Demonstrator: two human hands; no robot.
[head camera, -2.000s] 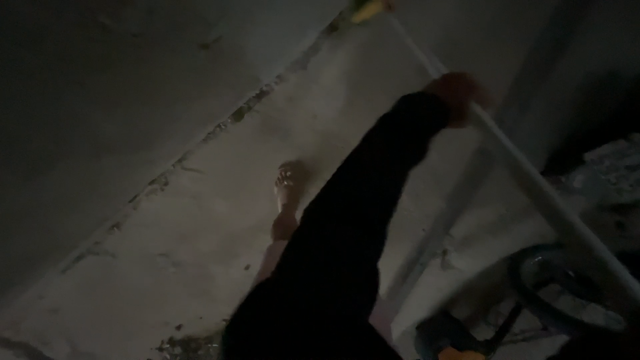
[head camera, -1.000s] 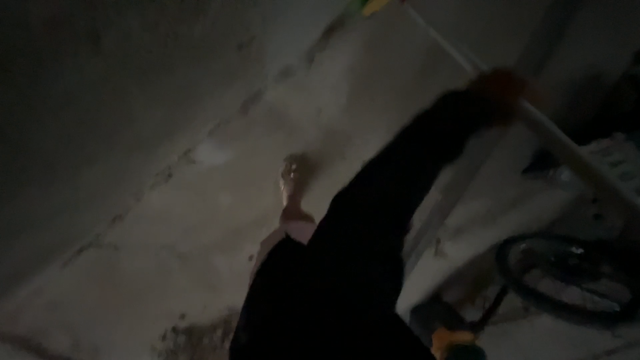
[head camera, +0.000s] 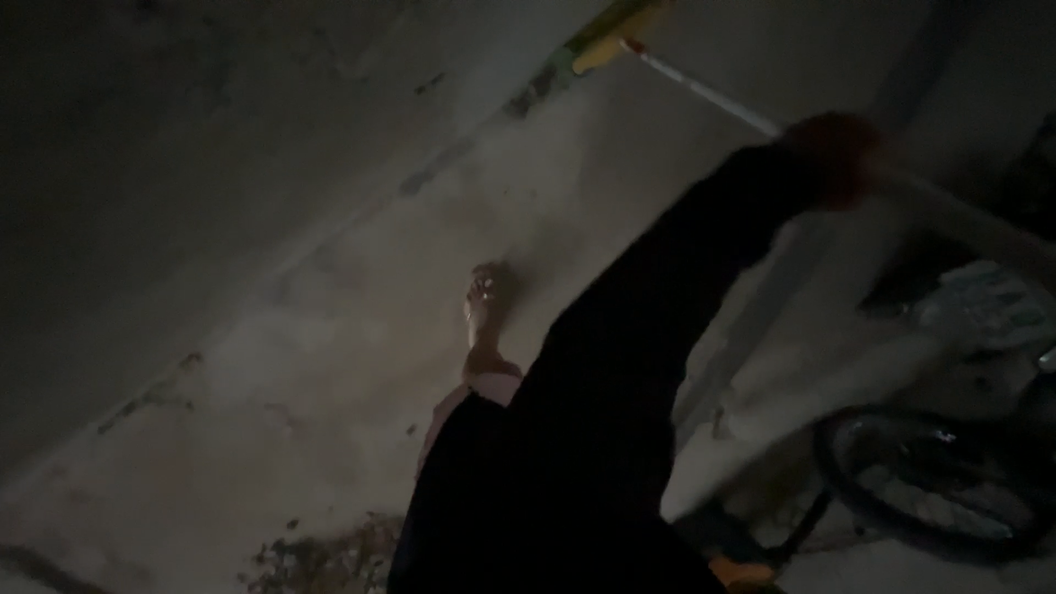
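Observation:
My left hand (head camera: 833, 161), blurred and dim at the upper right, is closed around a long pale pole (head camera: 709, 95). Its arm, in a black sleeve, crosses the view from the bottom centre. The pole slants from the top centre down to the right edge. At its far end is a yellow and green head (head camera: 615, 41), probably a broom or squeegee head, lying along a dark line on the floor. The near end of the pole runs out of view. My right hand is not visible.
A bare foot (head camera: 483, 297) stands on the pale floor (head camera: 330, 330) left of the sleeve. A black-rimmed wheel (head camera: 833, 478) lies at the lower right, near an orange object (head camera: 738, 569). Dark debris (head camera: 330, 553) is at the bottom left. A crumpled pale item (head camera: 986, 305) is at the right.
Compared with two seconds ago, my left hand is farther right, still around the pole. More of the yellow head shows at the top.

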